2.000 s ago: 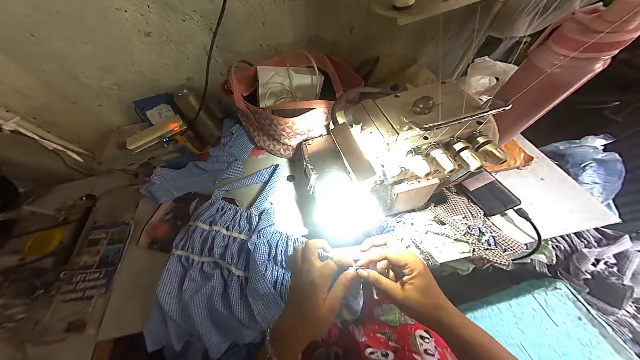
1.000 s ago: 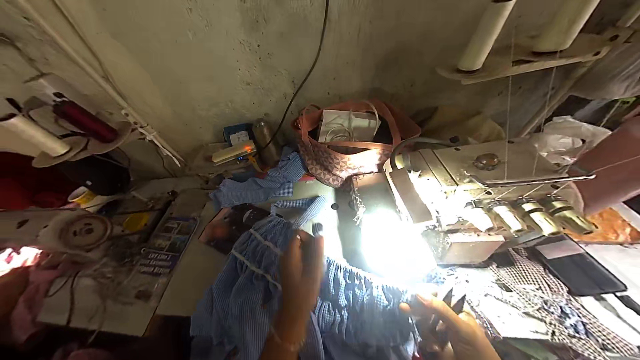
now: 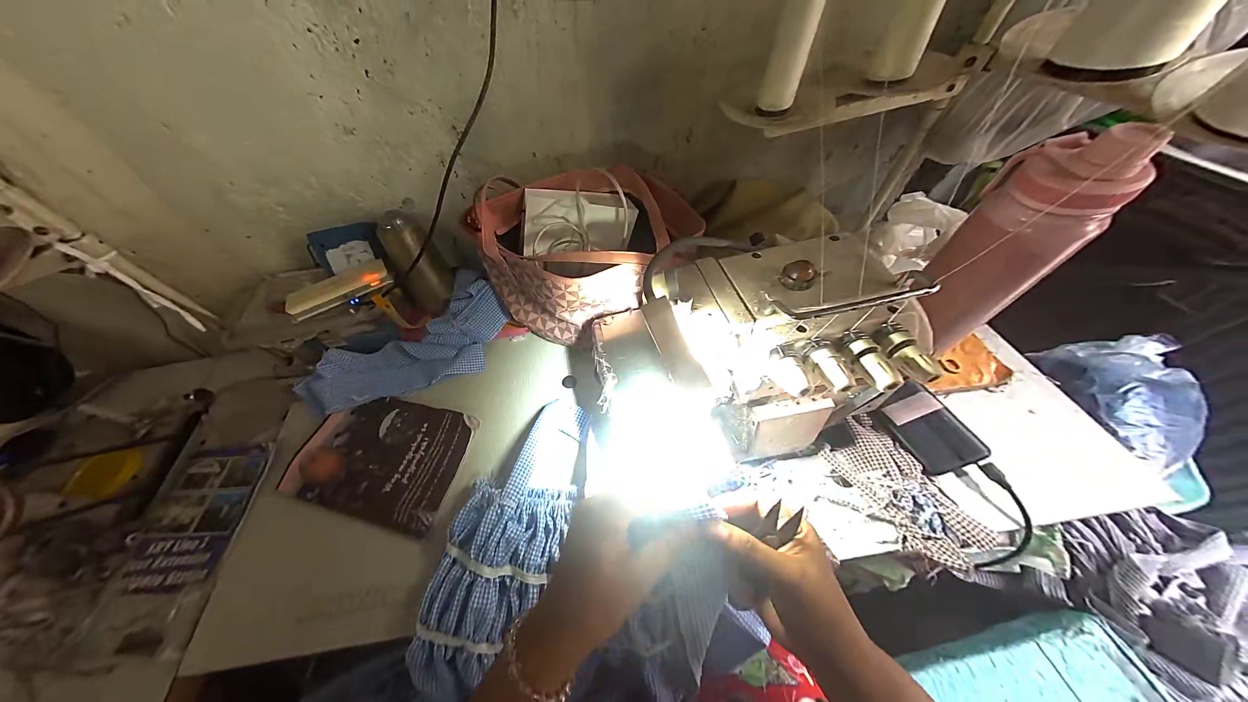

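Observation:
A blue checked garment (image 3: 487, 575) with gathered tiers and white trim hangs over the table edge, and part of it bunches between both hands. My left hand (image 3: 619, 556) grips this cloth just under the glaring lamp of an overlock sewing machine (image 3: 819, 283); its fingertips are washed out by the light. Beside it, my right hand (image 3: 770, 556) pinches the cloth between thumb and finger. Dark pointed tips (image 3: 783, 522), apparently of small snips, stick up from the right hand. The needle area of the machine is hidden by glare.
Blue checked scraps (image 3: 409, 351), a dark printed booklet (image 3: 385, 463) and a pink bag (image 3: 556, 292) lie left of and behind the machine. A phone with a cable (image 3: 931, 429), brown checked cloth (image 3: 907, 497) and a pink bottle (image 3: 1043, 234) are on the right. Thread cones (image 3: 790, 58) stand above.
My hands were apart, the left on the garment and the right at its edge; now they are close together under the lamp. The garment's gathered part has shifted. The view has swung right.

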